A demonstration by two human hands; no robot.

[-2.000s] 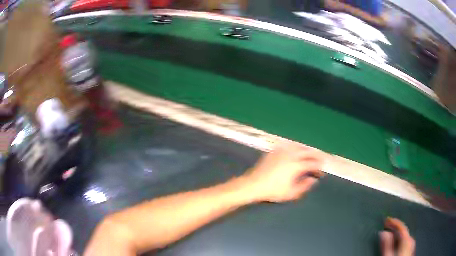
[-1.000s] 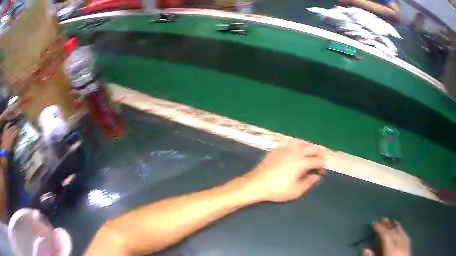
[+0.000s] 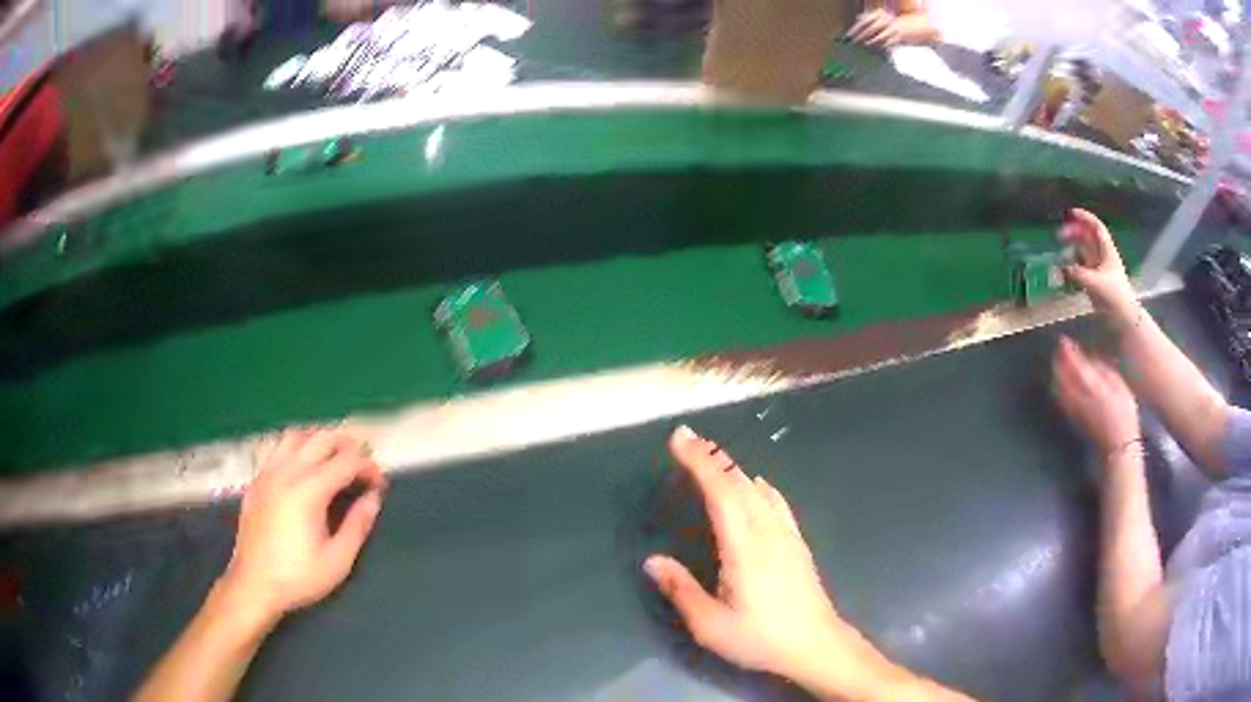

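My left hand (image 3: 305, 528) rests at the pale edge strip (image 3: 549, 414), fingers loosely curled, thumb apart, nothing seen in it. My right hand (image 3: 761, 569) is over the dark green bench, thumb and index finger spread with nothing between them. A short thin dark line crosses its index finger; I cannot tell what it is, and the palm's underside is hidden. On the green belt, a phone assembly (image 3: 483, 329) with a green face and reddish centre lies beyond my hands, touched by neither. Another phone assembly (image 3: 803, 277) lies further right.
A neighbour's hand (image 3: 1093, 261) at the right is at another phone assembly (image 3: 1040, 274) on the belt; their other hand (image 3: 1098, 395) is over the bench. A further unit (image 3: 313, 155) lies on the far belt side. White sheets (image 3: 398, 52) and a brown board (image 3: 771, 48) stand beyond.
The view has swung right, bringing the neighbour's arms into sight; the bottle at the left is gone from view. My right hand now shows fully, with fingers spread. My left hand stays at the strip.
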